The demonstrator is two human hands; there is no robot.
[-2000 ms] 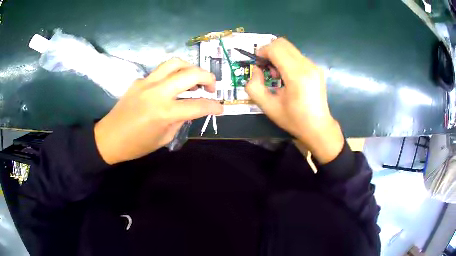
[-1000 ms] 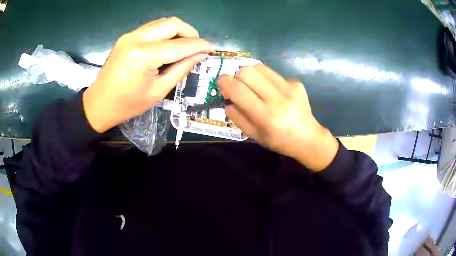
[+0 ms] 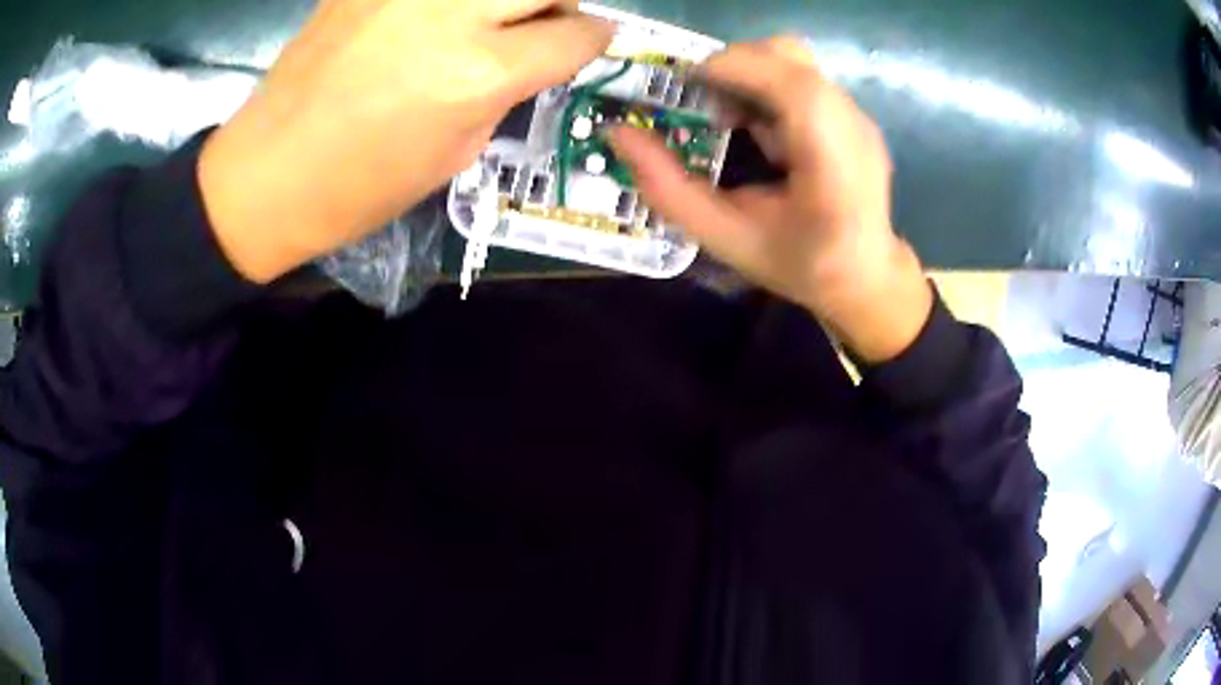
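Note:
The open white socket housing lies tilted at the bench's front edge. A green circuit board with round white parts sits inside, and a green wire curves beside it. One brass strip lies along the near side, another along the far side. White leads hang from the near left corner. My left hand grips the housing's far left part and covers it. My right hand, blurred, is at the right side, its thumb over the board. A dark slim shape shows near its fingers; I cannot tell if it is held.
A crinkled clear bag with a whitish bundle lies on the dark green bench at the left. More clear plastic hangs at the front edge below my left hand. A cardboard box is on the floor at lower right.
The housing and both hands appear higher in the view. The far brass strip, which stuck out past the rim, now shows inside it. My right thumb and fingers have spread apart over the board.

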